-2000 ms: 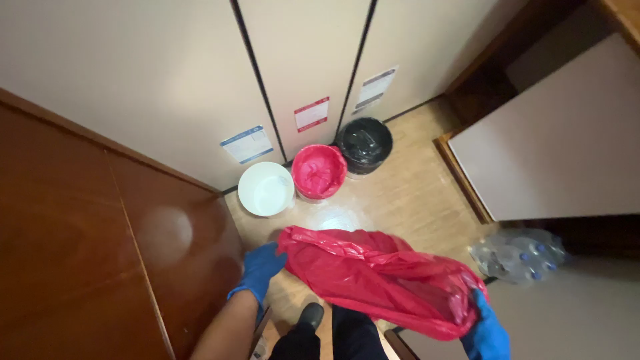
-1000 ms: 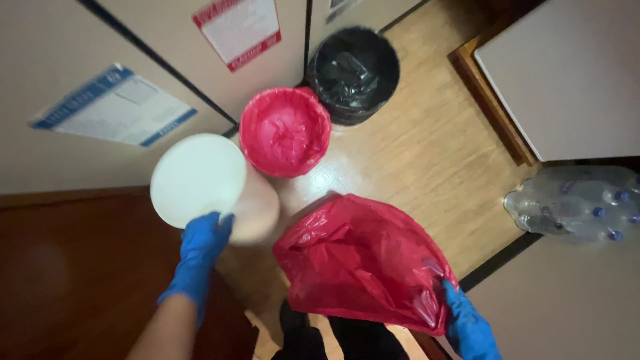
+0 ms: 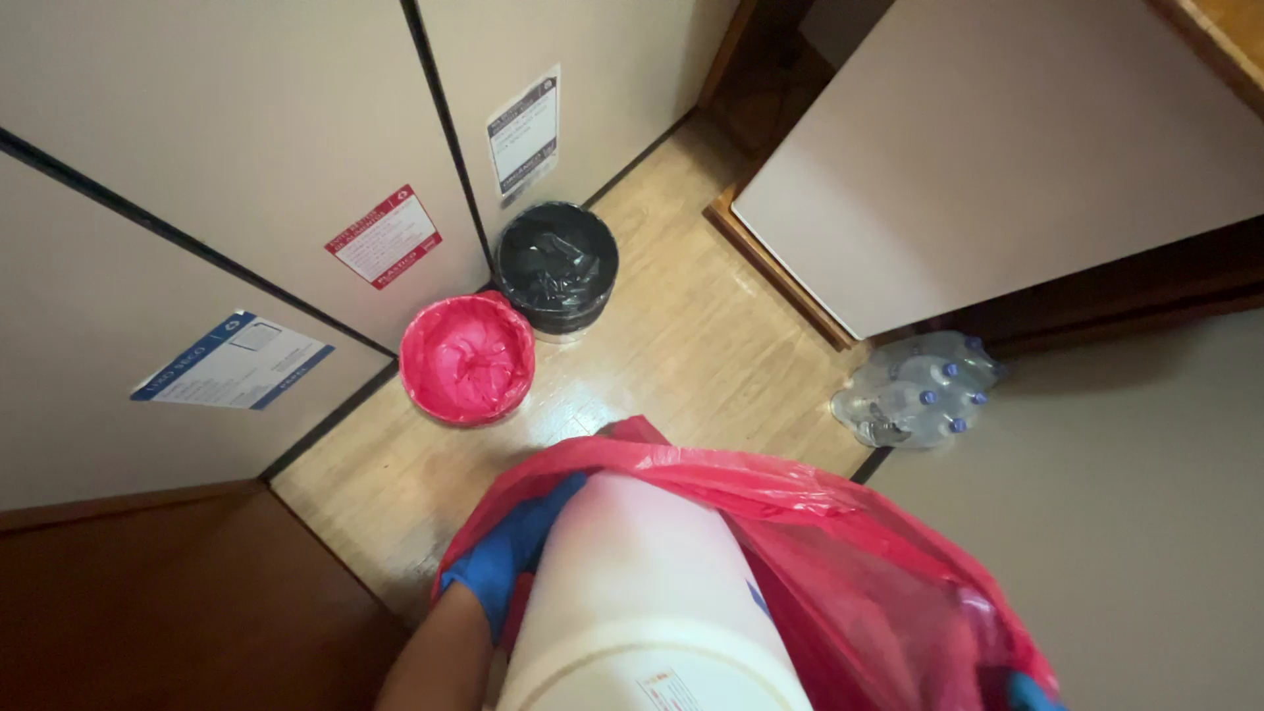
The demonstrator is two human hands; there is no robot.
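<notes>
A white plastic bin [image 3: 642, 573] is tipped, its base toward me and its far end inside the mouth of a red plastic bag [image 3: 839, 523]. My left hand [image 3: 513, 538], in a blue glove, reaches inside the bag along the bin's left side; its fingertips are partly hidden, and it appears to support the bin. At the bottom right edge, my blue-gloved right hand [image 3: 1032, 691] holds the bag's rim, mostly out of frame.
By the wall stand a red-lined bin [image 3: 469, 360] and a black-lined bin [image 3: 558, 262]. Printed signs [image 3: 385, 237] hang above. Wrapped plastic bottles [image 3: 918, 390] lie right, near a pale panel [image 3: 987, 148]. A brown wooden panel [image 3: 148, 602] is at left.
The white bin, earlier upright beside the red-lined bin, has been lifted and tipped into the bag's mouth. My left hand let go of the bag, took the bin and moved right with it.
</notes>
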